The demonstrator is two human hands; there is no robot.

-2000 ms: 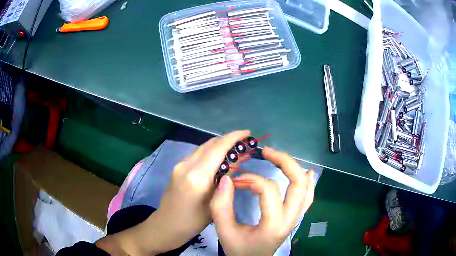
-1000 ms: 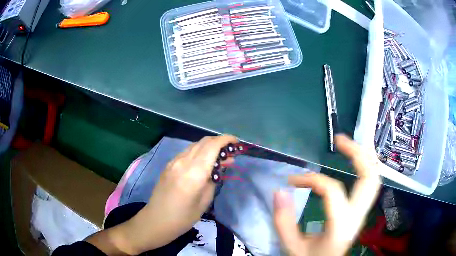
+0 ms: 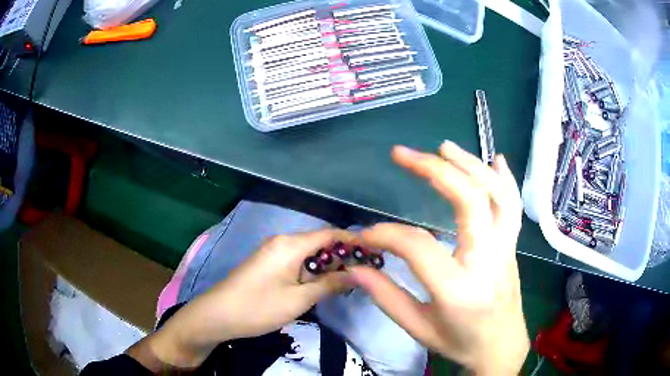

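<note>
Several cylinders (image 3: 342, 255) with dark round ends and pale centres sit side by side in a row above my lap. My left hand (image 3: 275, 275) is closed around them. My right hand (image 3: 448, 272) is at the right end of the row, thumb and index finger close to the cylinders, other fingers spread upward; whether it grips them is unclear. The clear packing box (image 3: 262, 121) on the table holds neat rows of silver cylinders with red wires along the middle. The whitish tub (image 3: 541, 161) at right holds loose, jumbled cylinders.
A slim silver tool (image 3: 483, 125) lies left of the tub, its lower part hidden by my right hand. An orange-handled cutter (image 3: 121, 33) lies at upper left near a grey box (image 3: 22, 29). A clear lid (image 3: 459, 22) is behind the packing box. An open carton (image 3: 103, 275) is below left.
My right hand has come back from beside the tool to the cylinders in my left hand. The row of cylinders has turned from slanted to nearly level.
</note>
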